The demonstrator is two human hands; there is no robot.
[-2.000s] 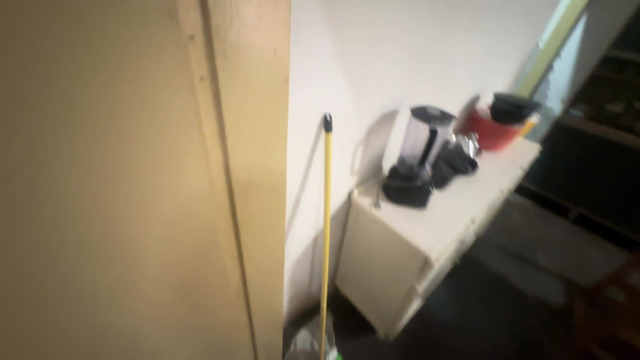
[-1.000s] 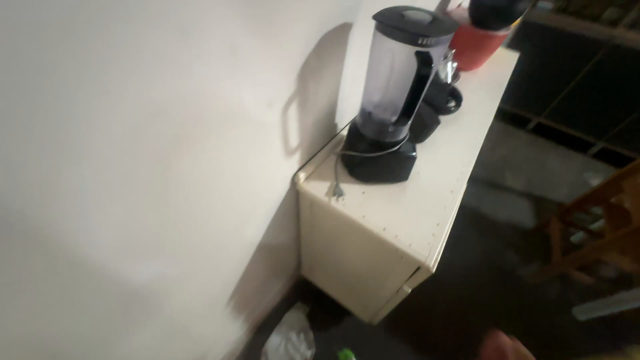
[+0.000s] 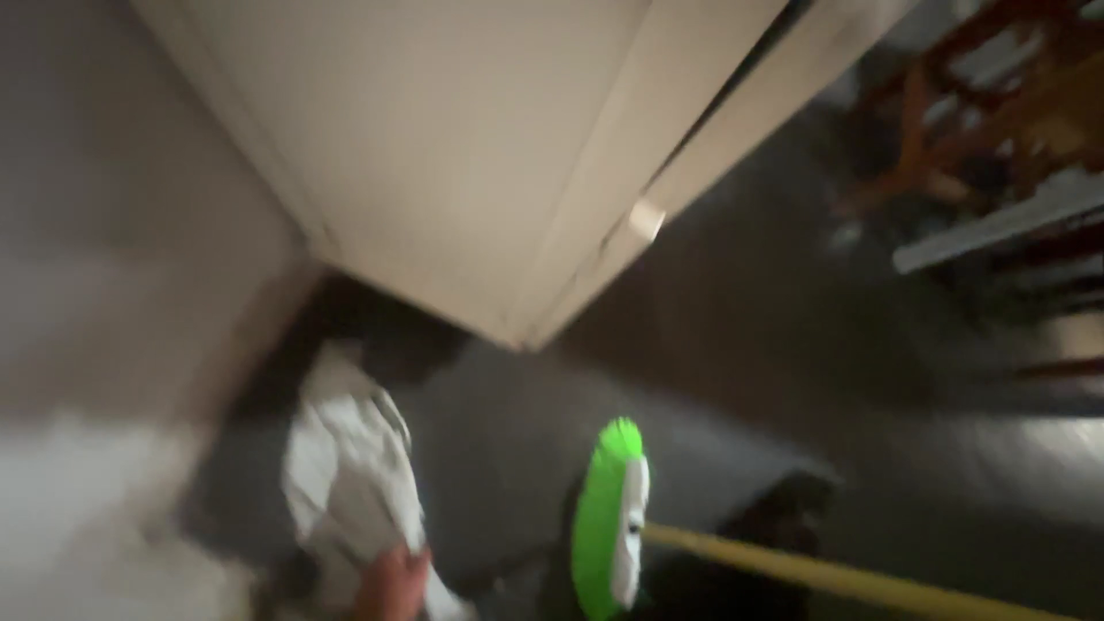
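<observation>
At the lower left my left hand (image 3: pixel 392 585) grips a crumpled white plastic bag (image 3: pixel 354 466) near the floor, beside the wall. A broom with a green-bristled, white-backed head (image 3: pixel 608 526) is to the right of the bag, the two apart. Its yellow handle (image 3: pixel 802 573) runs out toward the lower right corner. My right hand is outside the view, so its hold on the handle cannot be seen. The picture is blurred.
A cream cabinet (image 3: pixel 457 147) with a small pale knob (image 3: pixel 647 220) fills the upper middle. The wall (image 3: pixel 78 345) stands at left. Wooden furniture (image 3: pixel 931 129) and a pale bar (image 3: pixel 992 224) are at upper right, above the dark floor (image 3: pixel 733 345).
The view has swung down from the blender on the cabinet to the floor. My left hand is now on the white bag. The broom, upright by the wall two seconds ago, now slants to the right.
</observation>
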